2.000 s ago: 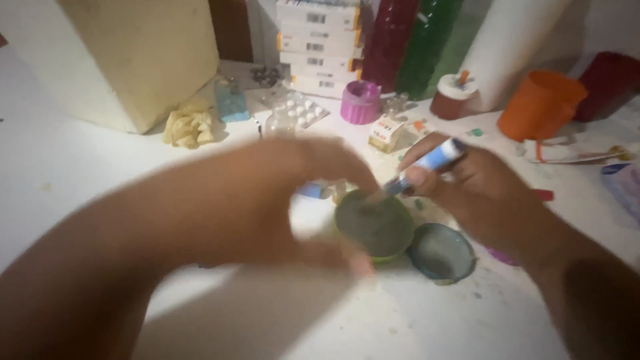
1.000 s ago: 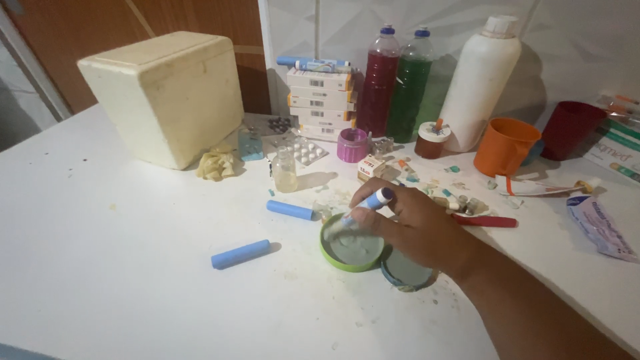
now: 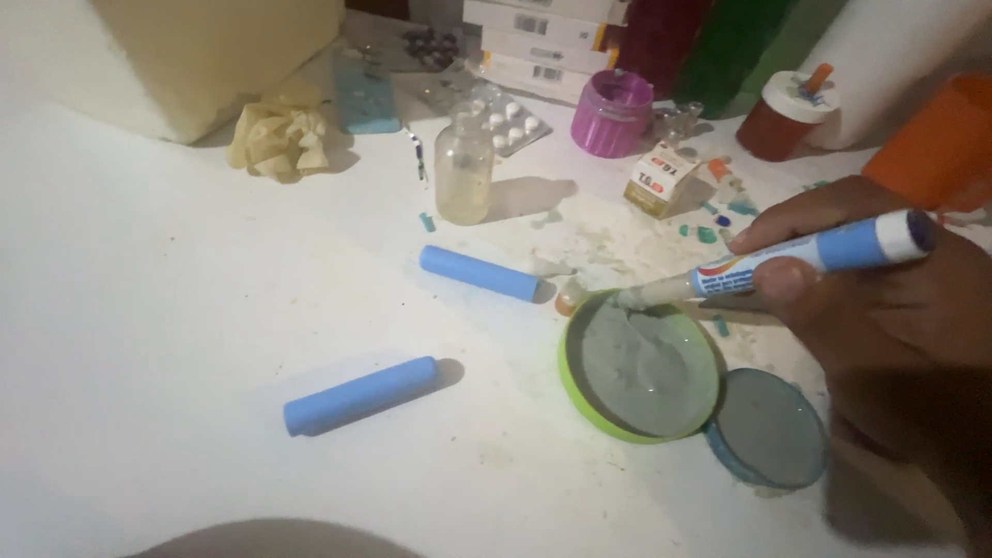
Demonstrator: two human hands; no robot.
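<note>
My right hand (image 3: 868,287) grips a blue and white marker pen (image 3: 798,260) between thumb and fingers. The pen's pale tip end touches the grey paste (image 3: 643,364) at the upper rim of a round green lid (image 3: 570,380). A smaller blue-rimmed dish (image 3: 767,426), also holding grey matter, touches the green lid at its lower right. One blue pen cap (image 3: 479,273) lies left of the lid, and another blue cap (image 3: 360,395) lies farther left and nearer to me. My left hand is out of view.
Behind stand a glass vial (image 3: 463,174), a purple jar (image 3: 612,112), a small carton (image 3: 661,180), stacked boxes (image 3: 542,46), a white-lidded jar (image 3: 787,112) and an orange cup (image 3: 934,147). A crumpled yellowish glove (image 3: 279,143) and a foam box (image 3: 170,62) are at the back left.
Two seconds ago my left hand was over the green lid; it has left the view. The pen, upright-leaning a second ago, now lies flatter in my right hand. The view has moved closer.
</note>
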